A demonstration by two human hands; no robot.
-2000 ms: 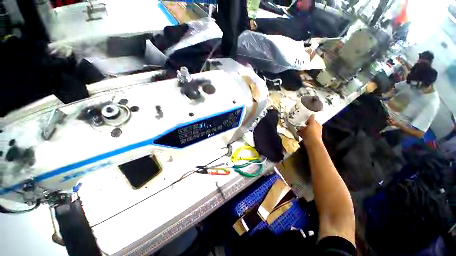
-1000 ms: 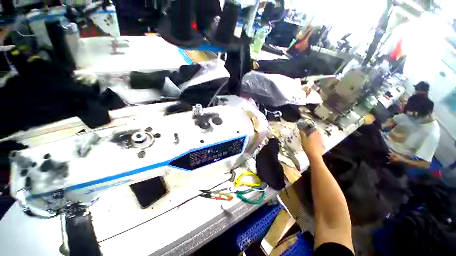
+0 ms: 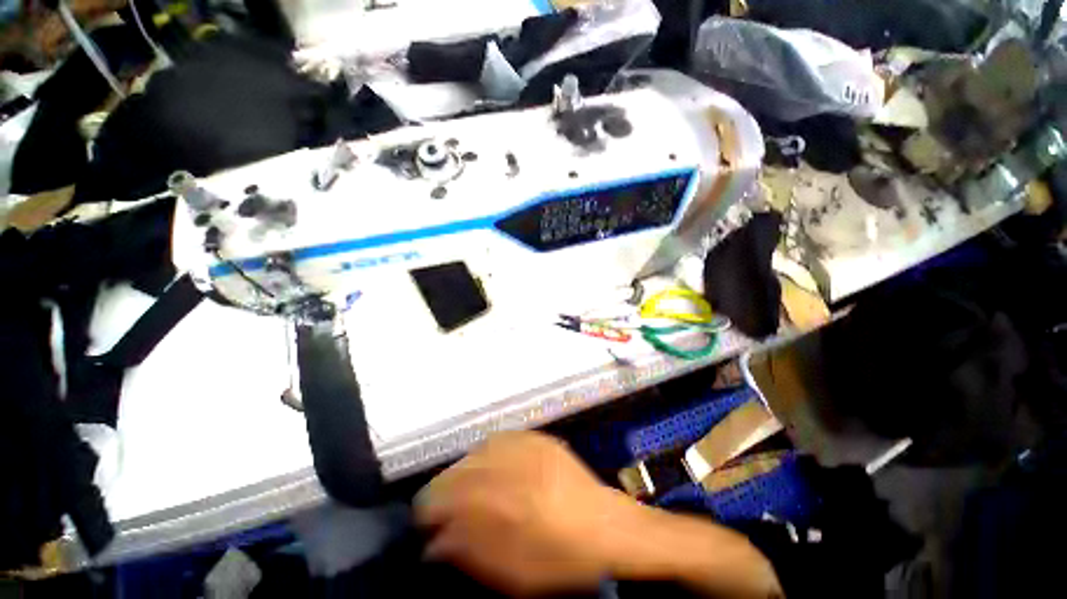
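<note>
My right hand (image 3: 515, 509) is blurred at the bottom middle, just off the table's front edge, with its fingers curled; whether it holds anything cannot be told. My left hand is not in view. A black fabric strip (image 3: 336, 404) runs from the needle area (image 3: 307, 307) of the white sewing machine (image 3: 445, 222) across the table and over its front edge, its lower end just left of my right hand. More black fabric (image 3: 35, 386) lies at the left.
Scissors with yellow and green handles (image 3: 679, 339) and small snips (image 3: 599, 330) lie right of a dark rectangular pad (image 3: 451, 295). A dark piece (image 3: 744, 275) lies beyond them. A blue crate (image 3: 655, 427) with cardboard pieces (image 3: 735, 439) is below the table edge.
My right hand has left the mug area at the far right and moved left and down to near the strip's hanging end. The view has turned down and left; the seated person is out of view.
</note>
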